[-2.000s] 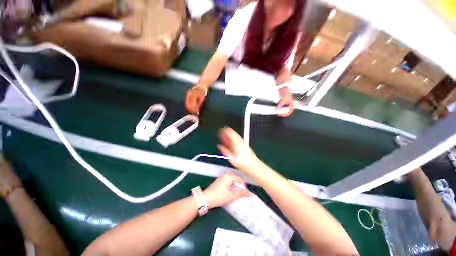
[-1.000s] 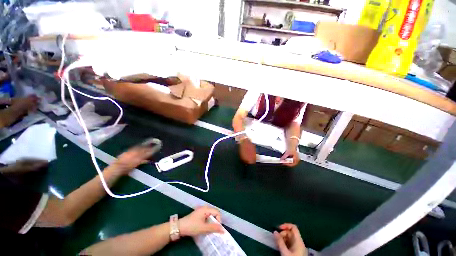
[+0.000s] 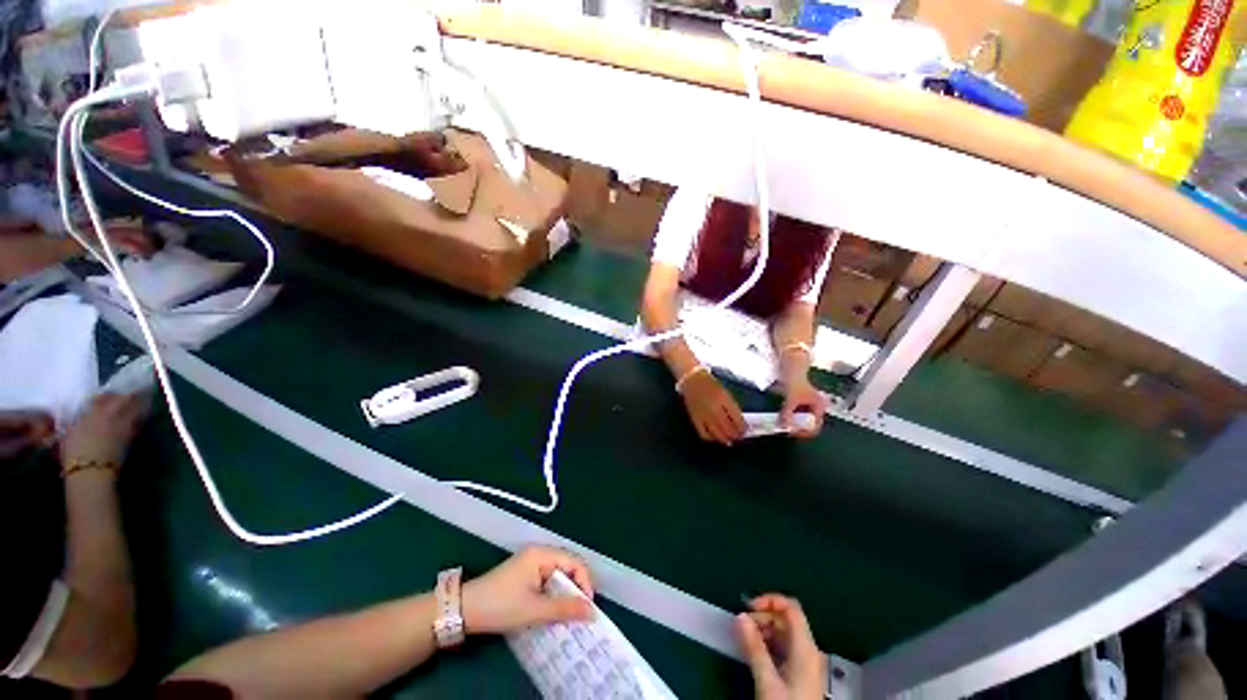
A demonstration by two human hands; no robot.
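Note:
My left hand, with a pale band at the wrist, holds a white label sheet with rows of small dark print at the bottom centre. The sheet's top edge is folded over at my fingers. My right hand is to the right, over the near metal rail, with fingers bent and thumb near the index finger. Something small and dark shows at its fingertips; I cannot tell what it is or whether it is held. One white loop-shaped housing lies on the belt to the left.
A person across the dark green belt holds a white strip. A loose white cable hangs across the view. Another worker's arm is at left. A carton stands beyond the belt. A metal post rises at right.
The housing has shifted left on the belt. The left neighbour's arm has drawn back from the belt to white sheets. My hands have barely moved. The person across has both hands closer on the strip.

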